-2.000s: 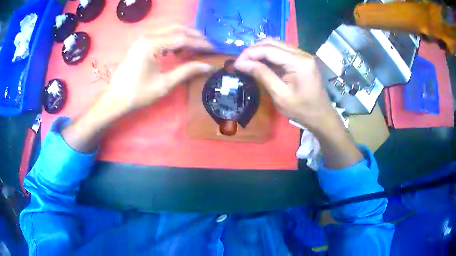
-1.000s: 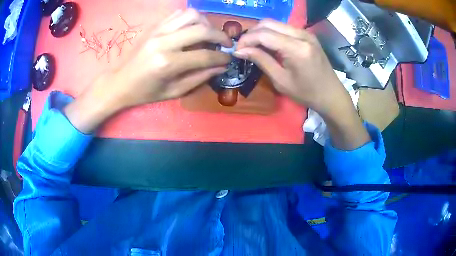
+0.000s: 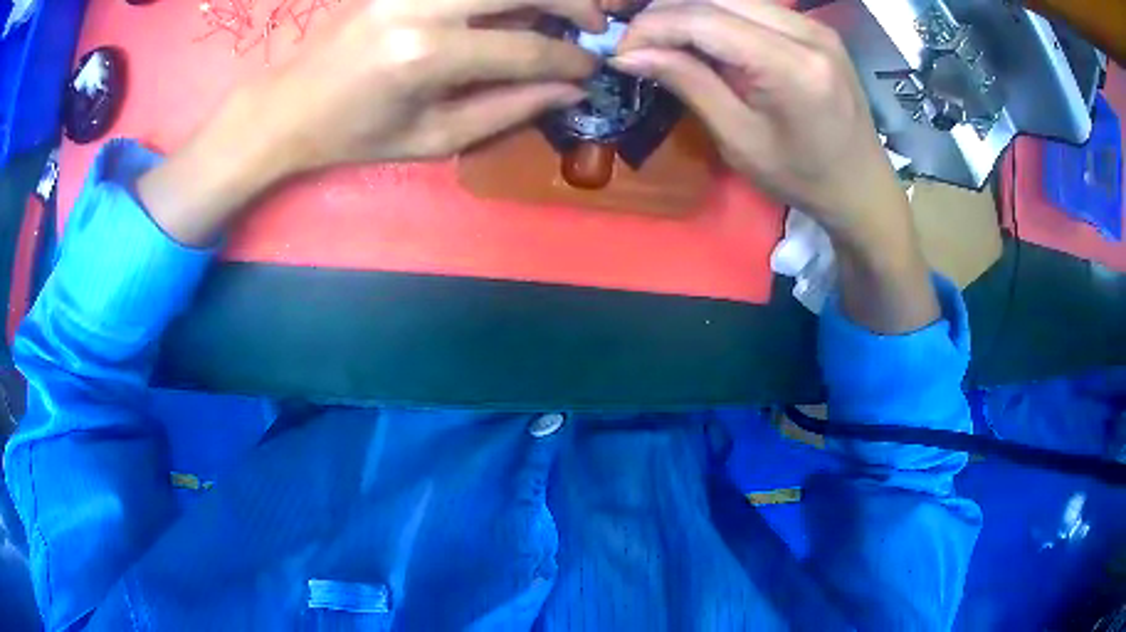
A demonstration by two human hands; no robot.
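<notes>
A dark round housing [image 3: 603, 120] sits in the recess of the brown fixture [image 3: 494, 177] at the top centre, partly hidden by both hands. A reddish-brown round notch shows at the fixture's near end. A small white connector [image 3: 601, 41] is on the housing. My left hand [image 3: 383, 87] reaches in from the left, its fingertips at the connector. My right hand [image 3: 772, 105] pinches at the connector from the right, thumb and index finger close together. What lies between the fingertips is too small to tell.
Thin reddish strands [image 3: 266, 22] lie on the red mat [image 3: 371, 235]. Another dark housing [image 3: 94, 94] is at the left, near a blue bin [image 3: 31, 74]. At right are a metal tray [image 3: 1037, 99] with small parts, crumpled white paper [image 3: 805, 253], cardboard [image 3: 957, 235] and a small blue bin [image 3: 1087, 167].
The view has tilted, so the bench sits higher in the picture. Both hands have closed in over the housing from its far edge, with fingertips now at the white connector.
</notes>
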